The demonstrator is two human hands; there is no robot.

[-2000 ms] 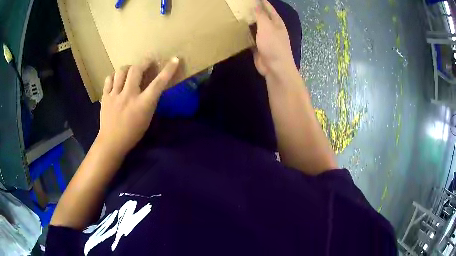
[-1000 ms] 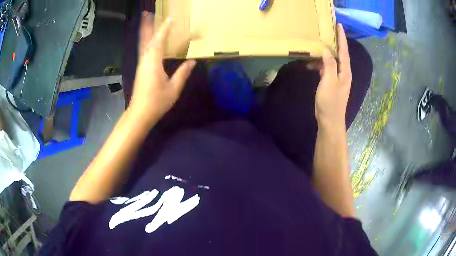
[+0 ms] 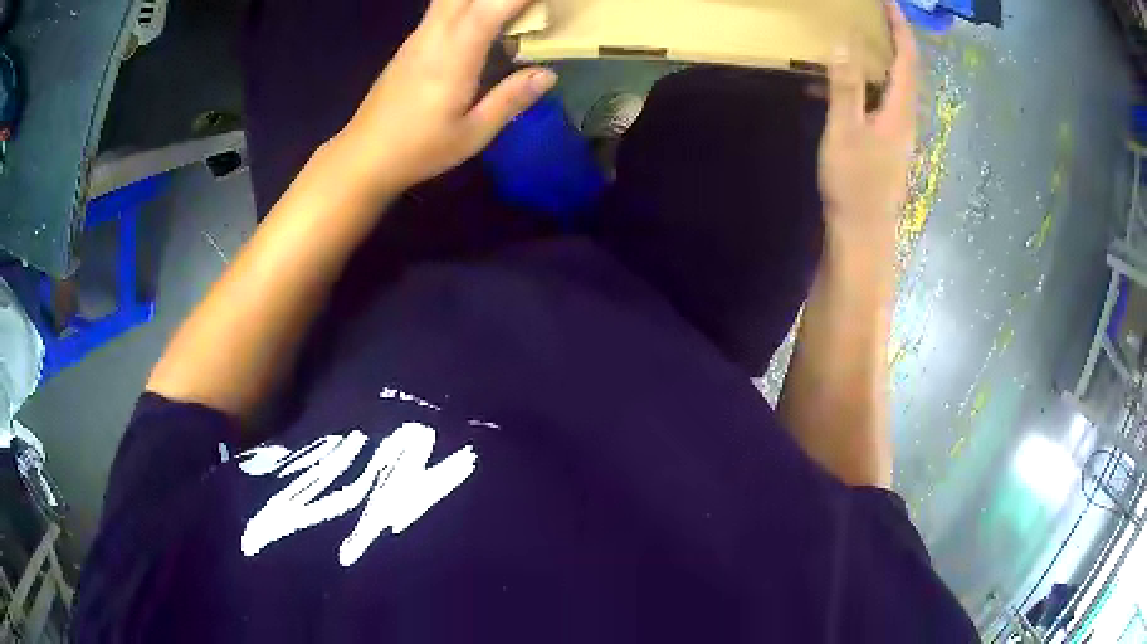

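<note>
A tan cardboard box (image 3: pixel 704 32) lies across my knees at the top edge of the picture. Only its near part shows; the rest is cut off. Dark slots show along its near edge. My left hand (image 3: pixel 440 101) is at the box's left near corner, thumb spread towards the near edge. My right hand (image 3: pixel 868 138) is at the right near corner, fingers up along the side, slightly blurred. The inside of the box is mostly out of the picture.
A blue object (image 3: pixel 543 157) shows between my thighs below the box. A dark green bench (image 3: pixel 50 151) with a blue frame (image 3: pixel 126 271) stands at left. Blue material (image 3: pixel 943 13) lies beyond the box at upper right. Grey floor with yellow marks and metal racks are at right.
The box has shifted up in the picture, and the blue pliers seen in it earlier are out of view. My left hand has moved up and right with the box corner.
</note>
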